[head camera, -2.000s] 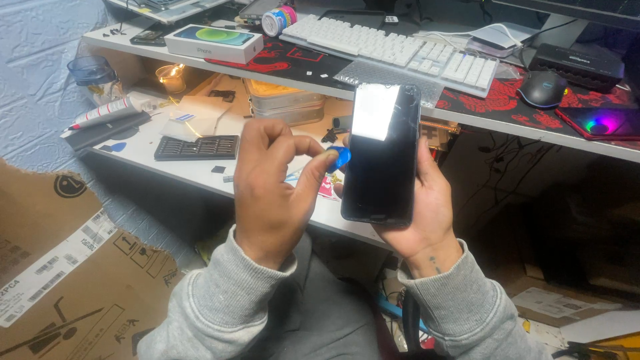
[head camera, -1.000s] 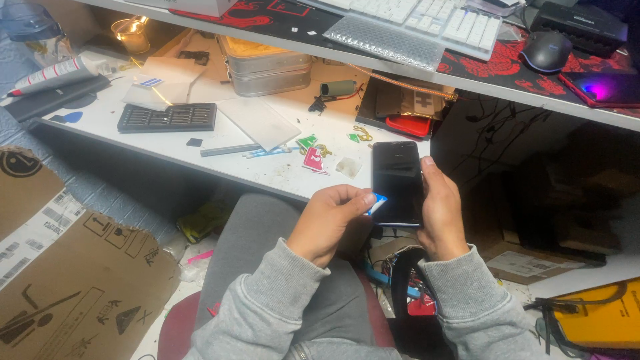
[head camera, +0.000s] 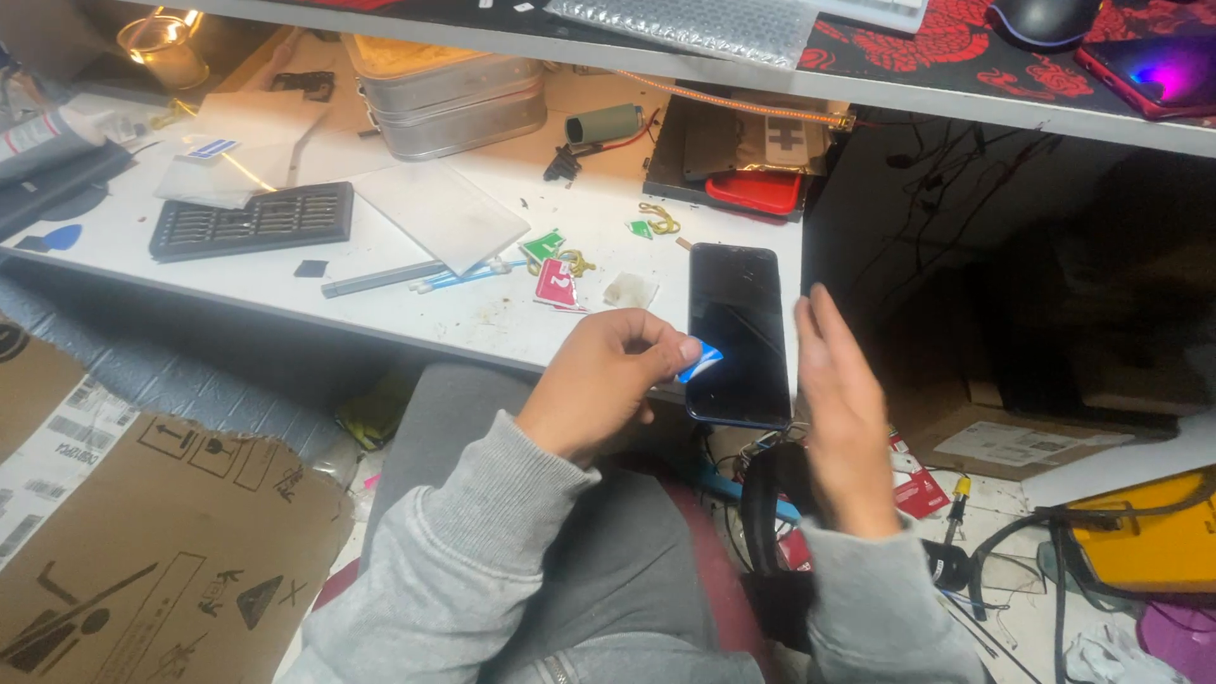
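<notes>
A dark smartphone (head camera: 736, 323) with a cracked-looking screen lies at the right end of the lower white shelf, its near end over the edge. My left hand (head camera: 613, 380) pinches a small blue-and-white sticker (head camera: 701, 362) between thumb and forefinger, over the phone's lower left side. Just right of the phone, my right hand (head camera: 845, 408) is held on edge with fingers extended, slightly blurred and holding nothing. Left of the phone lie a square white pad (head camera: 631, 290), a red sticker numbered 2 (head camera: 556, 284) and a green sticker (head camera: 542, 247).
A screwdriver bit case (head camera: 252, 221), a white sheet (head camera: 442, 214), a grey tool (head camera: 383, 279) and a metal box (head camera: 456, 104) stand on the lower shelf. The upper desk edge (head camera: 570, 43) overhangs the back. Cables and a yellow case (head camera: 1149, 541) sit low at the right.
The phone, earlier held in my right hand, now rests on the shelf edge with that hand beside it. My left hand still pinches the blue sticker. The view has shifted down toward the lower shelf.
</notes>
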